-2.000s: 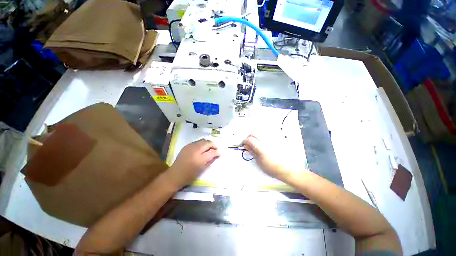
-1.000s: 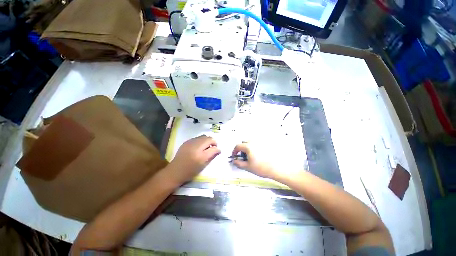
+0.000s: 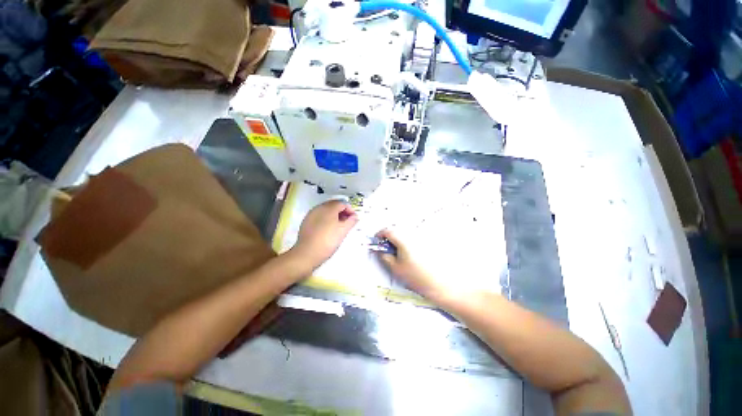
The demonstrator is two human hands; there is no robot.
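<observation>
My left hand (image 3: pixel 327 230) is at the left part of the white template (image 3: pixel 439 244), just below the machine head (image 3: pixel 333 146). Its fingertips are pinched near the needle area; any thread between them is too fine to see. My right hand (image 3: pixel 399 256) is just to the right and slightly lower, closed on small dark thread snips (image 3: pixel 379 244). The hands do not touch. A brown bag panel (image 3: pixel 163 244) with a reddish-brown patch (image 3: pixel 98 218) lies at the left, partly under my left forearm.
Folded brown panels (image 3: pixel 175 41) are stacked at the back left. A control screen (image 3: pixel 521 20) and blue air hose (image 3: pixel 431 24) are behind the machine. A small dark brown patch piece (image 3: pixel 667 314) and a thin pale-handled tool (image 3: pixel 614 337) lie at the right. Dark bed plate (image 3: pixel 533 236) surrounds the template.
My left hand has moved up toward the needle area, its fingers now curled together. My right hand, with the snips, has moved down and left from its earliest place. The camera view has shifted slightly.
</observation>
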